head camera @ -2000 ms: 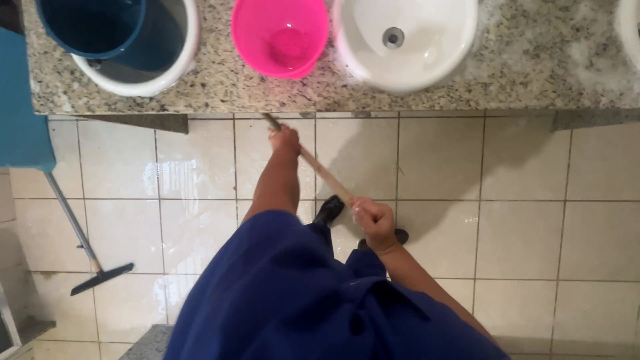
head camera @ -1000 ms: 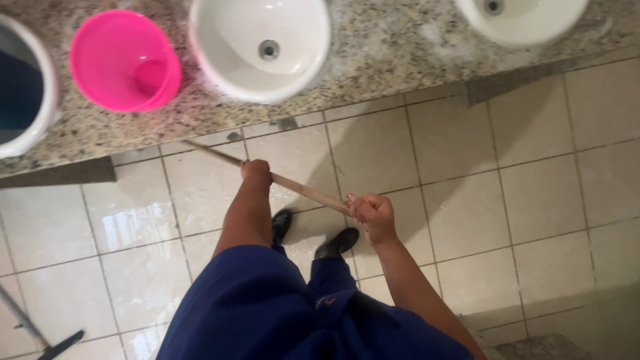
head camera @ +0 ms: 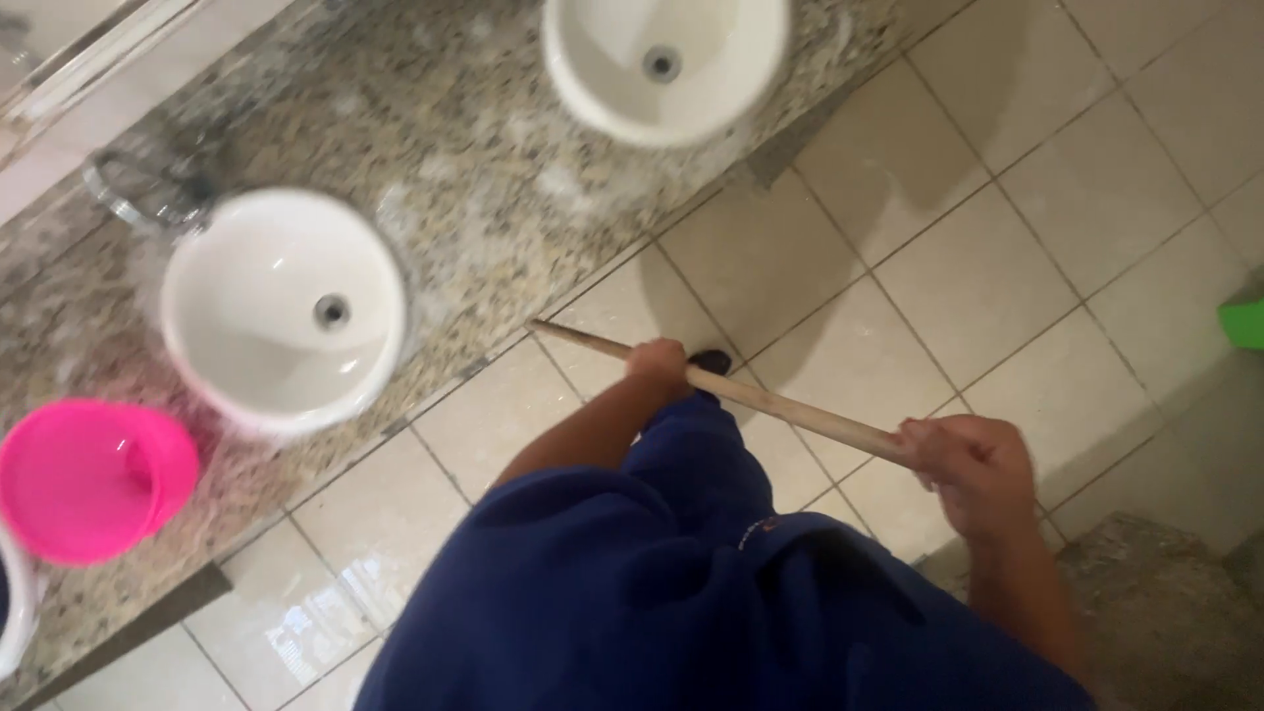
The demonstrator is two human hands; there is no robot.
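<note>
A long wooden pole (head camera: 790,407) slants across in front of my blue clothing. My left hand (head camera: 660,365) grips it partway along, and my right hand (head camera: 973,469) is closed around it near the upper, right-hand end. The pole's far end reaches under the edge of the speckled granite counter (head camera: 474,237), where whatever it bears is hidden. Beneath the pole, one dark boot (head camera: 711,361) shows beside my left hand.
Two white round basins (head camera: 281,385) (head camera: 691,118) are set in the counter, which has whitish suds on it. A pink bucket (head camera: 69,484) stands at the left, by a metal faucet (head camera: 148,212). Tiled floor (head camera: 1017,237) looks wet in places; a green object (head camera: 1242,324) is at far right.
The view has turned and shifted right along the counter. Both hands stay on the pole. The squeegee on the floor, seen at lower left earlier, is out of view.
</note>
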